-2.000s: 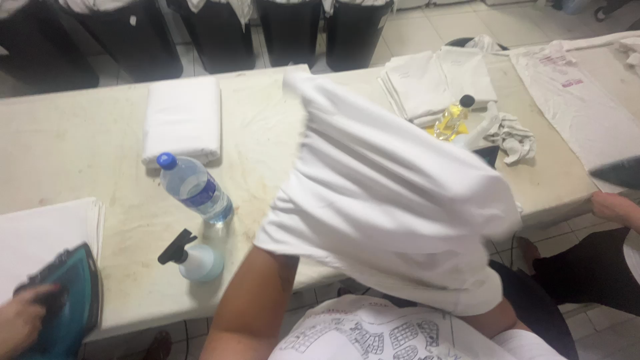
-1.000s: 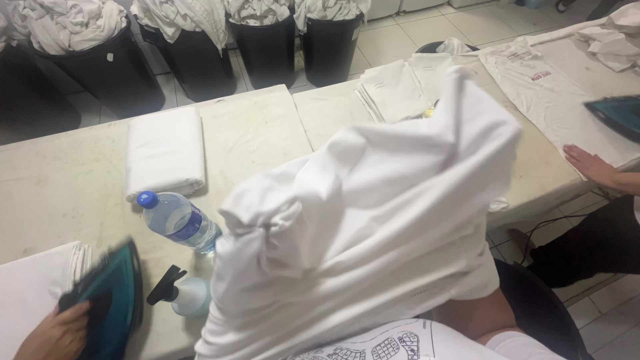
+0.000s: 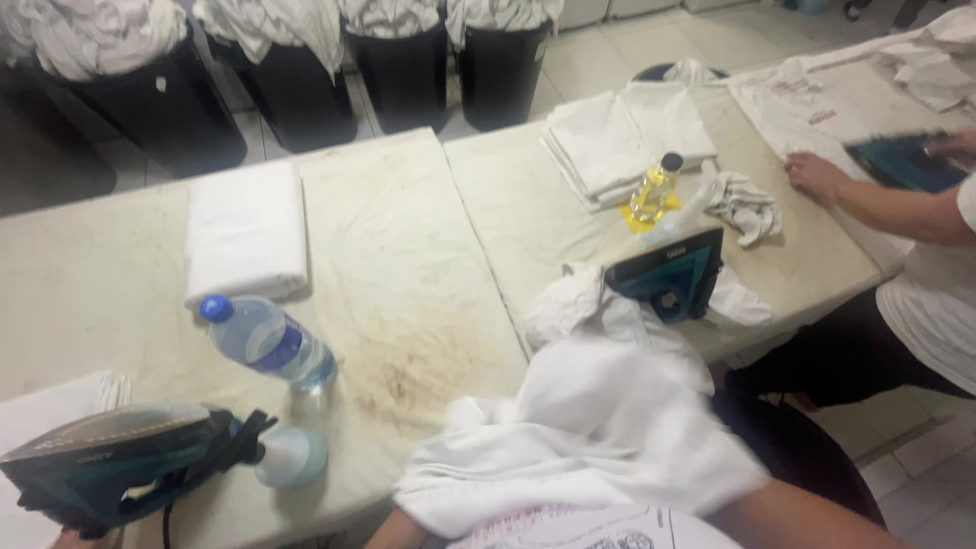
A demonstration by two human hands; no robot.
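Observation:
A white cloth garment (image 3: 602, 412) is bunched low in front of me, over the table's front edge. Both my forearms reach into it from below, and its folds cover my left hand and my right hand. Just beyond the garment, a dark teal clothes iron (image 3: 671, 274) stands on the table among crumpled white cloth (image 3: 568, 305). Left of the garment are a clear plastic bottle with a blue cap (image 3: 271, 343) and a spray bottle (image 3: 290, 457).
A folded white cloth (image 3: 244, 229) lies at left; another stack (image 3: 602, 145) lies beyond the yellow bottle (image 3: 656, 187). Another iron (image 3: 114, 457) is at lower left. A co-worker's hand (image 3: 816, 175) rests on fabric at right. Black bins (image 3: 503, 76) of cloth line the back.
The garment has come down from its raised, spread position, uncovering the standing iron and yellow bottle. At lower left, the other person's iron now shows its soleplate turned upward.

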